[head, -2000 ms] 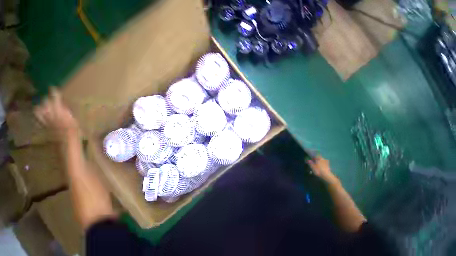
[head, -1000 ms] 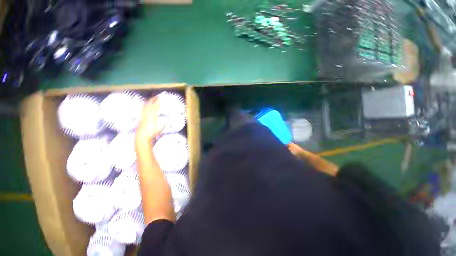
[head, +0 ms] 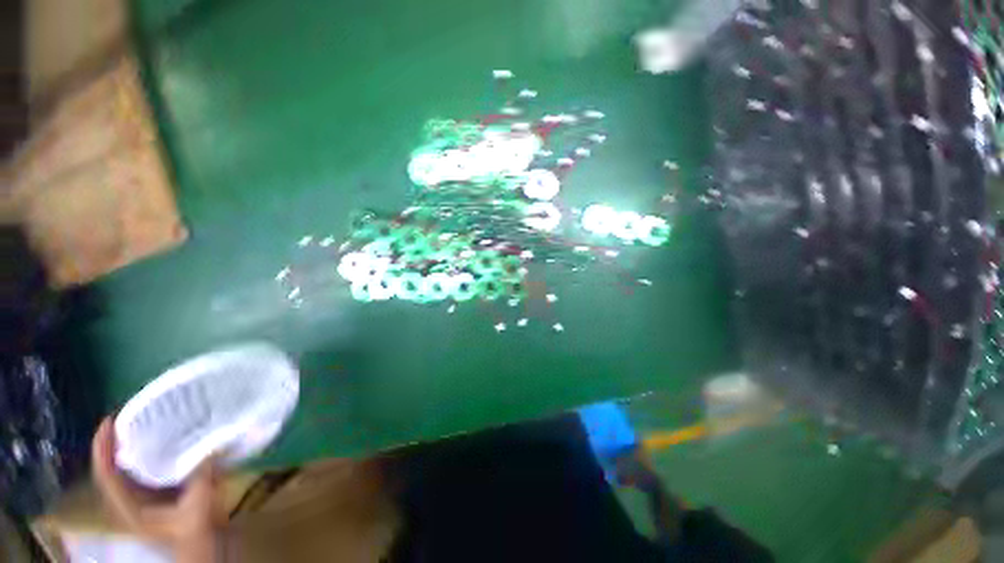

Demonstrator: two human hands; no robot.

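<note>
My left hand (head: 165,500) holds a white slatted fan shell (head: 209,409) at the lower left, with its hollow side partly showing. The shell is just above the front edge of the green bench. My right hand (head: 641,473) is dim and blurred at the bottom, beside a blue object (head: 608,431) below the bench edge; its grip on it cannot be made out. Small green and white rings (head: 435,264) with thin leads and pale connectors lie in rows on the bench.
An open carton (head: 314,511) stands at the bench's front edge. Brown cardboard (head: 99,176) lies at the left, with dark units (head: 39,412) below it. Stacked clear, dark packs of parts (head: 859,220) fill the right. A round pale object (head: 732,398) is beyond the bench edge.
The view has swung right and closer to the rings. My left hand has come out of the carton with a shell. My right hand remains near the blue object.
</note>
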